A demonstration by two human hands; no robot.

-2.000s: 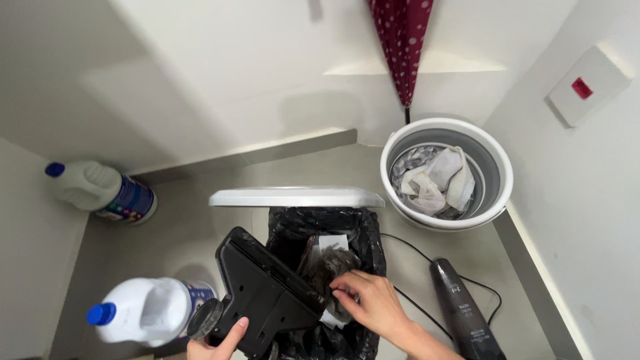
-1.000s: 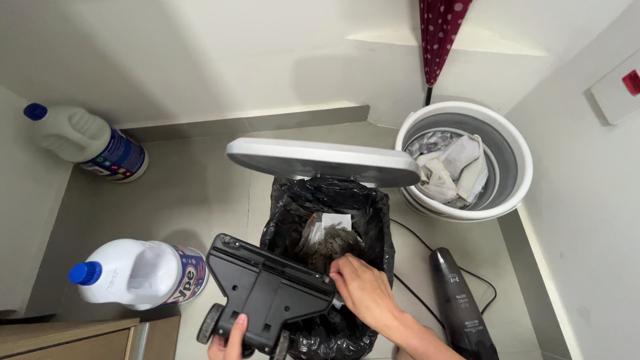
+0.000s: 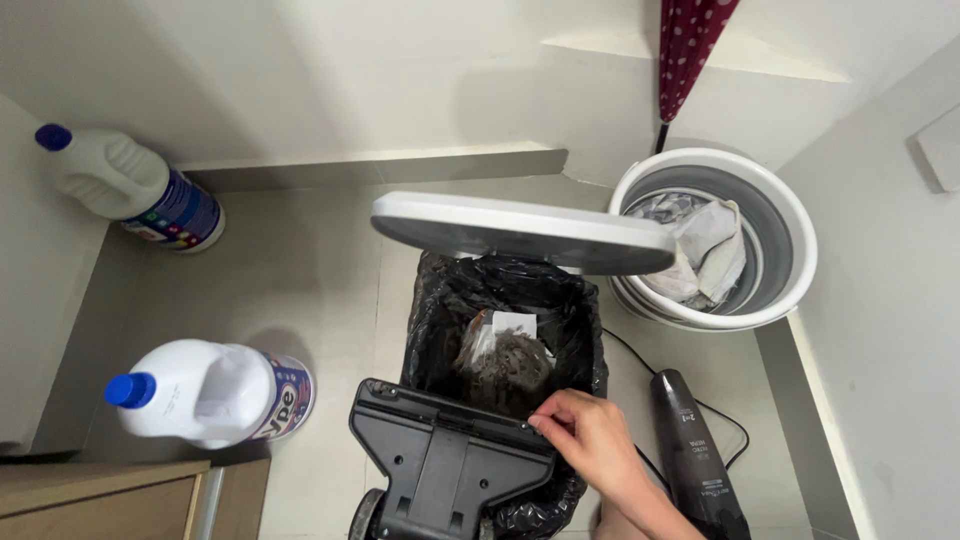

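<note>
A black vacuum cleaner floor head [image 3: 444,457], underside up with its wheels at the bottom edge, lies over the near rim of a trash bin lined with a black plastic bag [image 3: 435,315]. My right hand [image 3: 589,442] pinches with thumb and forefinger at the right end of the head's suction slot; whether something is between the fingertips cannot be told. My left hand is out of view. Inside the bag, a clump of grey dust and hair [image 3: 514,364] rests by white paper [image 3: 514,323] and clear plastic. The bin's lid [image 3: 525,229] stands raised behind.
A collapsible bucket [image 3: 799,247] with cloths [image 3: 705,232] stands at the right, below a dotted umbrella [image 3: 690,52]. A dark handheld vacuum body [image 3: 694,457] and its cord lie right of the bin. Two bottles [image 3: 217,394] [image 3: 120,176] and a wooden cabinet [image 3: 97,499] are at the left.
The floor head has turned from steeply tilted to nearly level across the bin's near rim. My left hand, seen holding it earlier, has gone out of view. My right hand stays at its right end.
</note>
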